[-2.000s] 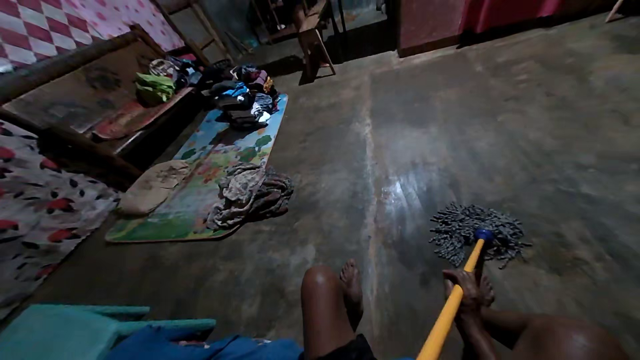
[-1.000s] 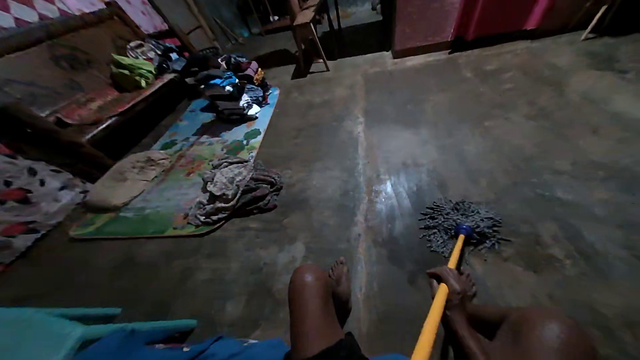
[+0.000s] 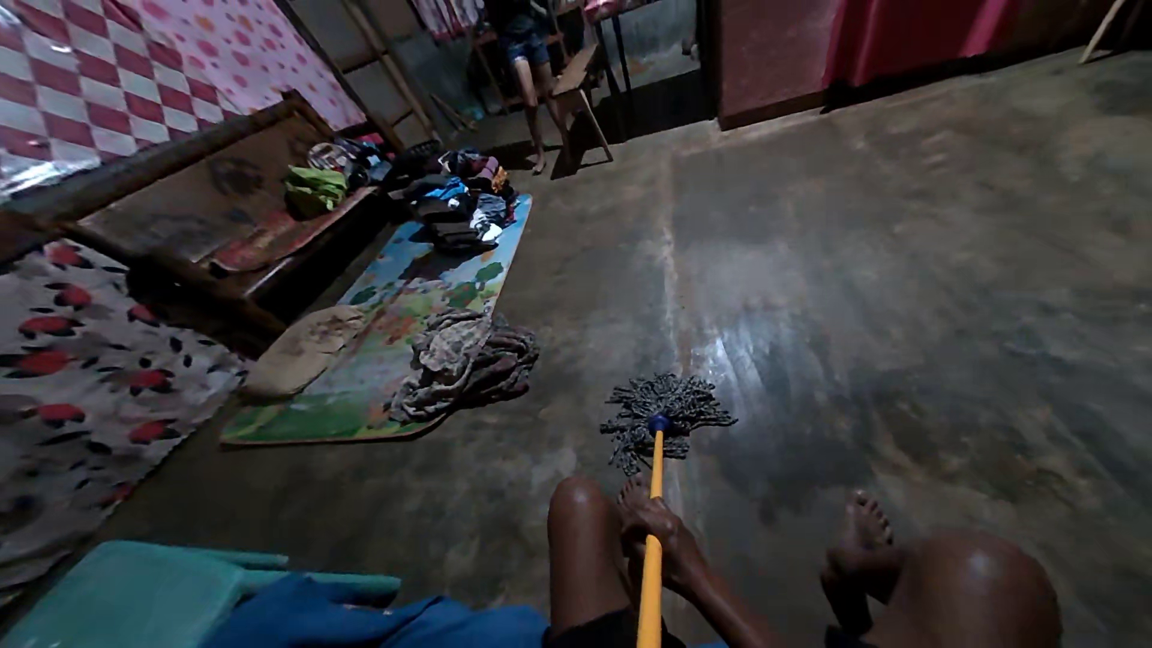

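Observation:
My right hand (image 3: 659, 524) is closed around the yellow handle (image 3: 652, 576) of a string mop, low on the shaft, between my bent knees. The grey mop head (image 3: 670, 414), joined to the handle by a blue socket, lies spread on the concrete floor just beyond my left foot. The handle runs down out of the bottom of the view. My left hand is not in view.
A patterned mat (image 3: 315, 423) on the left holds a crumpled cloth (image 3: 468, 360) and piled clothes (image 3: 459, 202). Beside it stands a wooden bench (image 3: 189, 216). A green plastic chair (image 3: 144, 594) is at lower left. A person (image 3: 531, 81) stands by a wooden stool (image 3: 576, 81).
The mop head has moved left across the floor, from right of the pale floor line onto it, and my right hand has moved left with the handle. A person has come into view at the back.

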